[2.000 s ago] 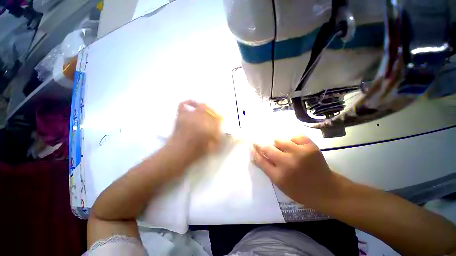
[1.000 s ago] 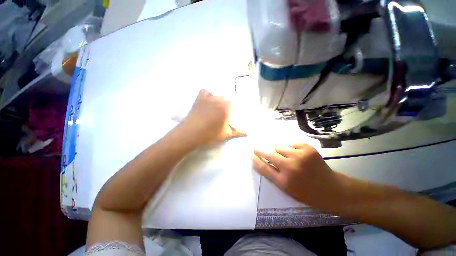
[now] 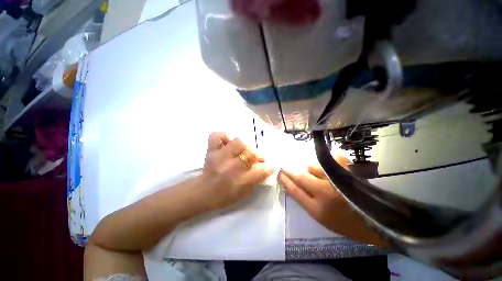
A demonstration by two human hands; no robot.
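Note:
A white fabric piece (image 3: 236,228) lies on the white table below my hands and reaches its near edge; its outline is hard to see. My left hand (image 3: 234,164), with a ring, pinches the fabric just left of the lamp glare. My right hand (image 3: 319,195) is beside it, fingertips at the fabric's edge, partly hidden by a chrome loop (image 3: 374,203). The sewing machine head (image 3: 236,66) is above the hands. The needle area (image 3: 300,133) is washed out by glare.
Blue patterned tape (image 3: 76,137) runs along the table's left edge. A measuring tape (image 3: 330,251) lies along the near edge. Dark red cloth (image 3: 33,219) is at the left. More white cloth (image 3: 192,270) is at the lap. A pink cloth (image 3: 278,10) hangs on the head.
The view has shifted, so the machine head looms larger. My left hand has come down and closer to my right hand, with its fingers now together at the fabric. My right hand stays nearly in place.

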